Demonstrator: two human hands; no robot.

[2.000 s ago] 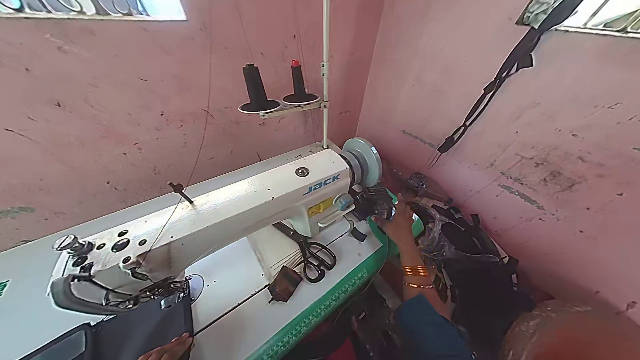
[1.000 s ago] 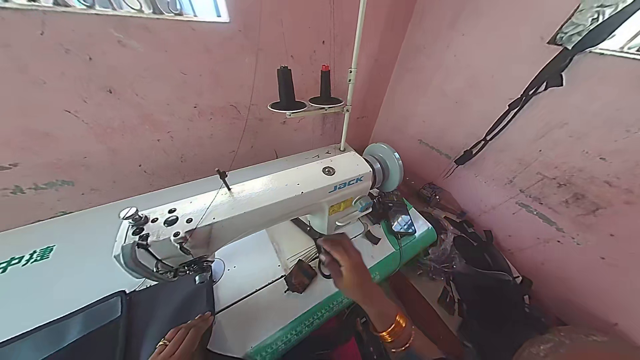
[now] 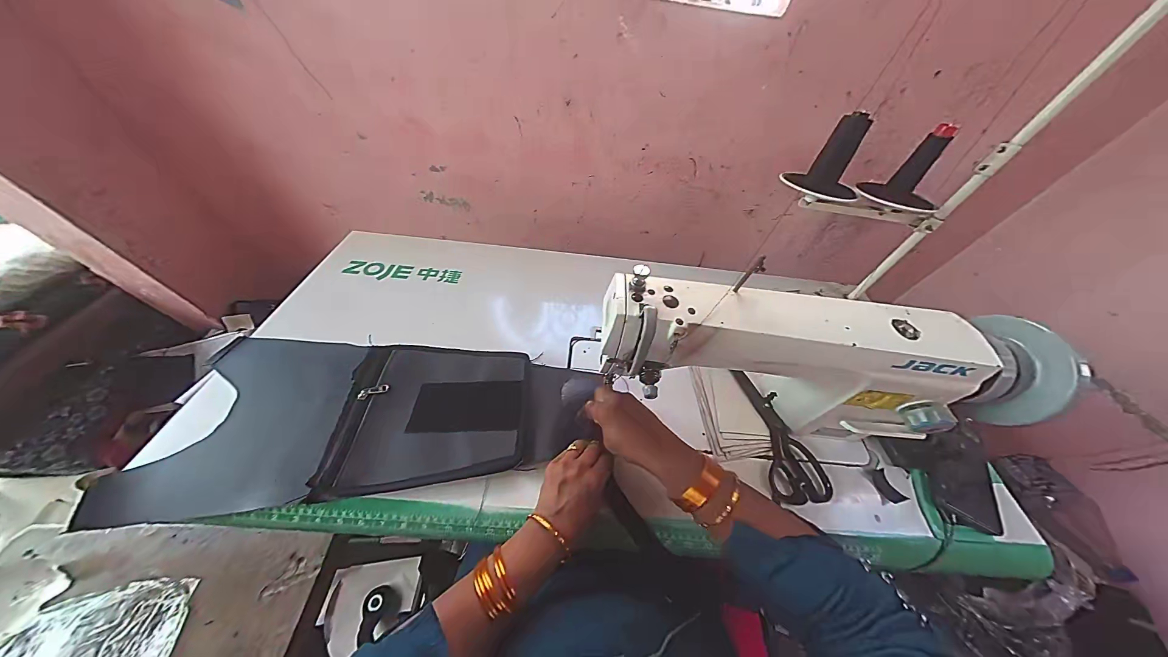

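A dark fabric panel (image 3: 274, 401) with a zippered pocket (image 3: 438, 420) lies on the white sewing table (image 3: 511, 292), its right end near the needle area of a white Jack sewing machine (image 3: 785, 333). My left hand (image 3: 575, 484) grips the panel's near right edge, where a dark strip (image 3: 634, 516) hangs toward my lap. Just below the needle, my right hand (image 3: 630, 429) has its fingers closed on the same end of the fabric; the fingertips are partly hidden. Black-handled scissors (image 3: 796, 465) rest under the machine arm, right of my right hand.
Two black thread cones (image 3: 839, 155) stand on a holder at the upper right. A dark phone-like device (image 3: 958, 484) lies on the table's right end, near a small dark scrap (image 3: 885, 485). The handwheel (image 3: 1027, 370) is beside the right wall. A green ruled strip (image 3: 411, 518) lines the front edge.
The view has swung left. My right hand, near the scissors one second ago, is now at the fabric below the needle beside my left hand. The small dark piece by the scissors no longer shows there.
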